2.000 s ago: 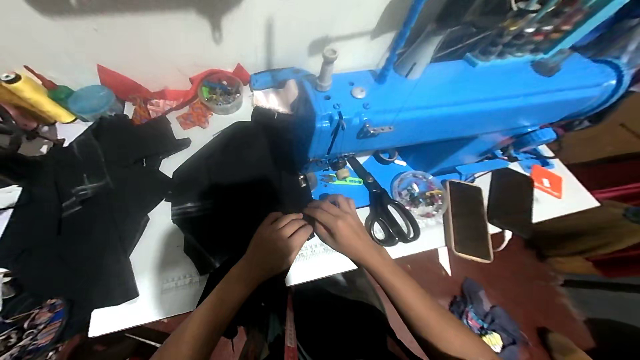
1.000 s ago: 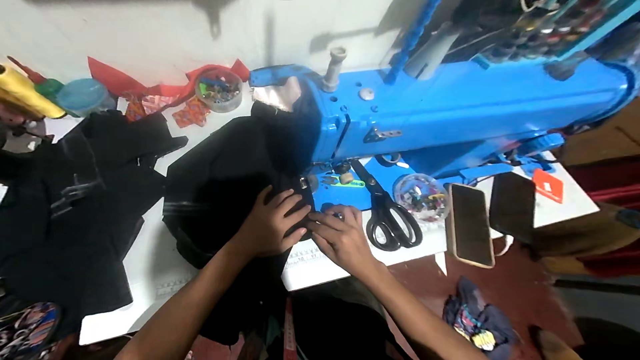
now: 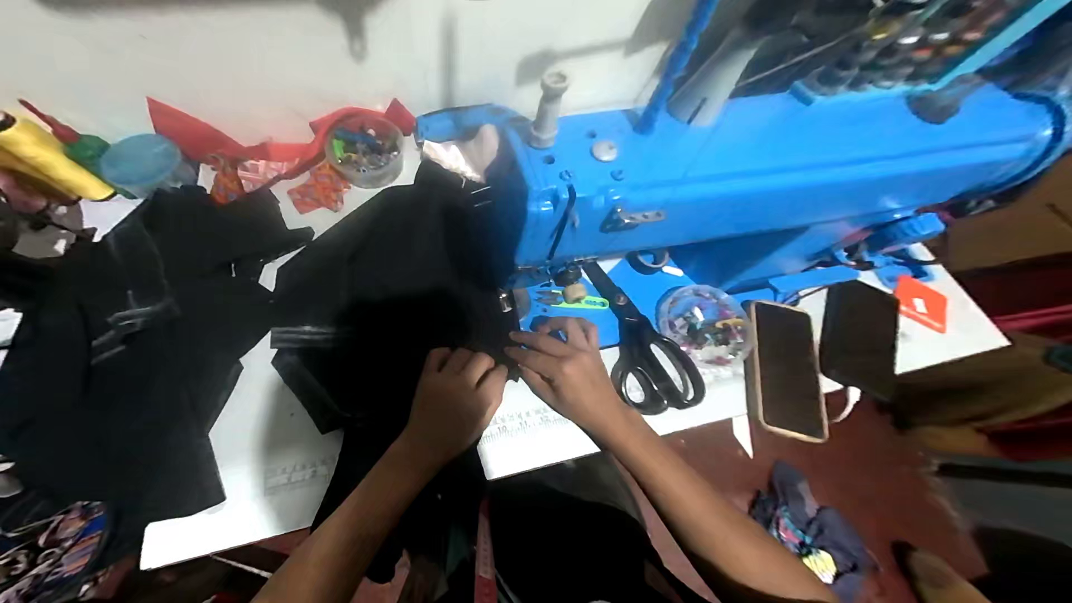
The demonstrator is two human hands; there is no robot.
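Black fabric (image 3: 377, 260) with pale chalk marks lies across the white table and under the head of a blue sewing machine (image 3: 754, 176). My left hand (image 3: 456, 394) has its fingers curled onto the cloth's right part, just in front of the presser foot. Close by on the right, my right hand (image 3: 565, 368) holds the cloth's edge between thumb and fingers. Black-handled scissors (image 3: 657, 364) lie right of it, beside a clear round container of small items (image 3: 705, 325). The needle itself is too small to make out.
More black fabric pieces (image 3: 126, 335) cover the table's left side. Behind them are a lidded tub (image 3: 141, 165), a yellow thread cone (image 3: 50, 159), red cloth (image 3: 201, 134) and a bowl of bobbins (image 3: 364, 151). Two phones (image 3: 787, 368) rest at the right edge. Crumpled cloth (image 3: 808, 528) lies on the floor.
My left hand has shifted from lying spread on the cloth to curled fingers near its front edge. Both hands stay close together by the presser foot.
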